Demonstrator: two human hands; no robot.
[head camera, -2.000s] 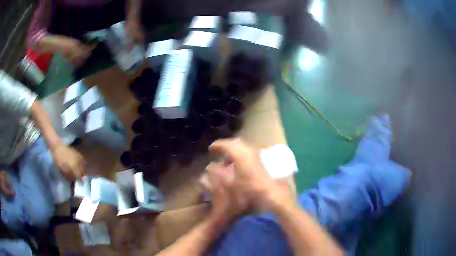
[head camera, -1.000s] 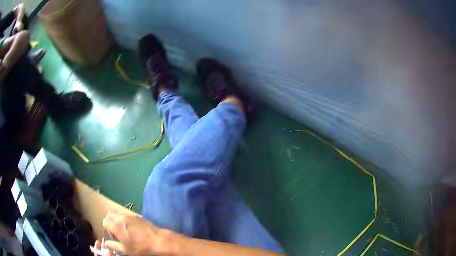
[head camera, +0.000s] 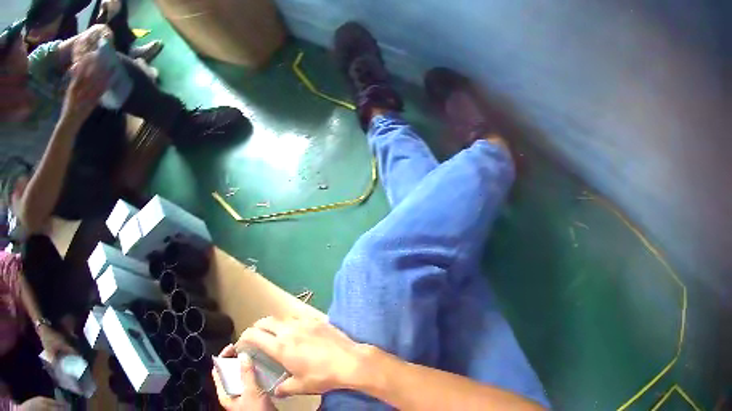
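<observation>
My right hand (head camera: 301, 351) reaches in from the lower right, with its fingers and thumb around the open end of a pale carton (head camera: 271, 371). My left hand (head camera: 249, 395), cut off by the bottom edge, grips the same carton from the other side, near a white flap. The grey hollow end shows between the hands; most of the carton is hidden. Left of my hands, black tubes (head camera: 193, 321) stand upright in a cluster. A printed carton (head camera: 135, 349) lies over the tubes' left side. Several cartons with white flaps (head camera: 172, 225) stand behind.
Brown cardboard (head camera: 261, 293) lies under the goods. My blue-trousered legs (head camera: 417, 249) stretch over the green floor (head camera: 305, 172) with yellow lines. A large blue stack (head camera: 586, 104) fills the upper right. A brown box (head camera: 233, 28) is at the top. People sit at left; one holds a carton (head camera: 115, 74).
The view has swung from the goods toward my legs, then slightly back left. My hands, clasped two seconds ago, now hold a carton. At the upper left, a person's raised hand with a carton has come into view.
</observation>
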